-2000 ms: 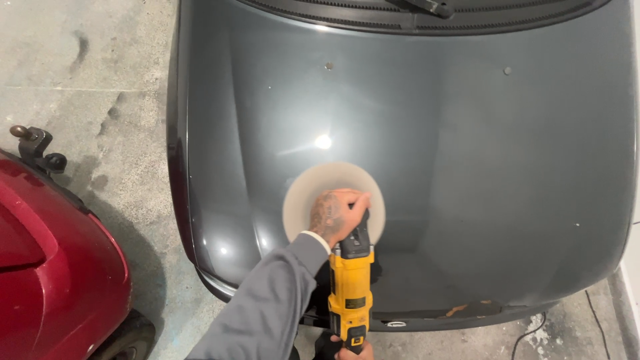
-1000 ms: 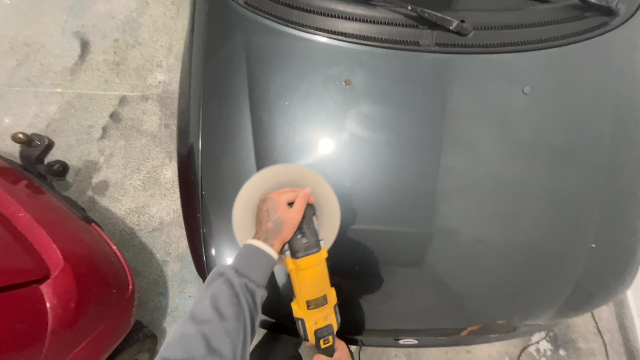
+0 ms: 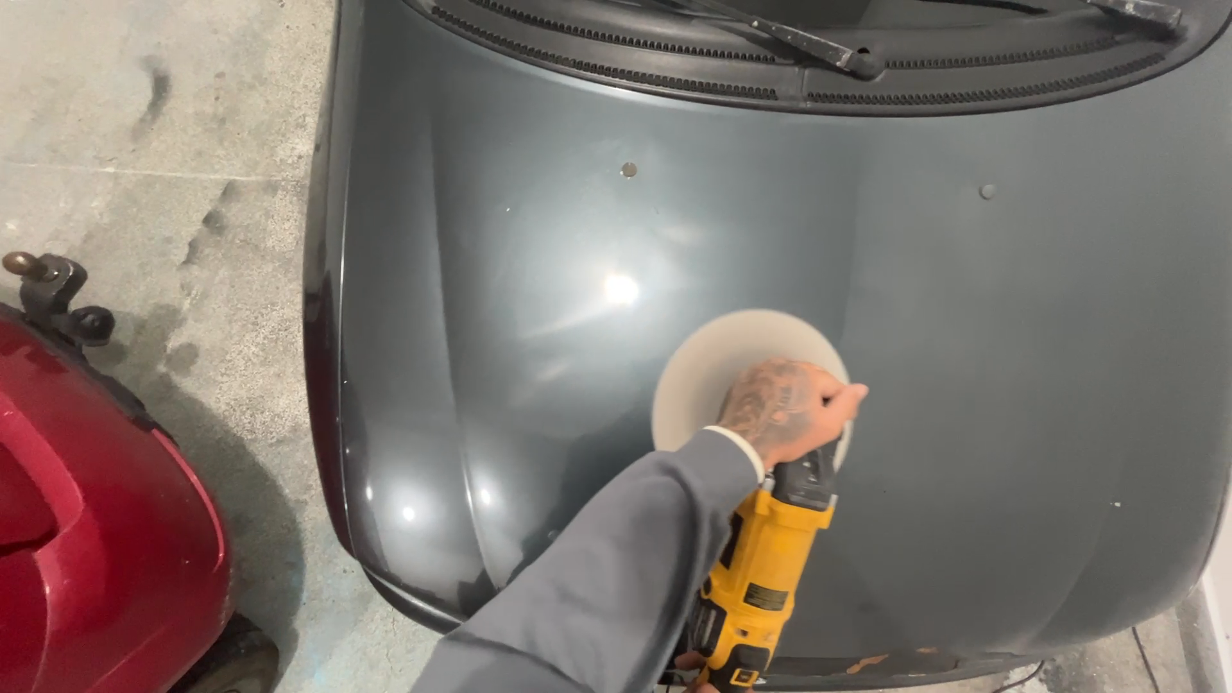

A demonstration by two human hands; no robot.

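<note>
A yellow and black rotary polisher (image 3: 765, 568) lies over the dark grey car hood (image 3: 577, 221), its round, pale polishing pad (image 3: 698, 385) blurred as if spinning on the paint. My left hand (image 3: 791, 409), tattooed and in a grey sleeve, grips the black head of the tool above the pad. At the bottom edge my right hand (image 3: 707, 685) is round the rear of the yellow body, mostly hidden by the tool and cut off by the frame.
Wipers (image 3: 799, 43) and a black cowl grille (image 3: 789, 91) border the hood's far edge. To the left, a red car (image 3: 106, 520) with a tow ball (image 3: 24, 265) stands on the concrete floor (image 3: 221, 115). A thin cable (image 3: 1150, 659) lies at the lower right.
Both hands and the polisher have moved right across the hood since one second ago, after a move left from two seconds ago. My hold on the tool looks the same.
</note>
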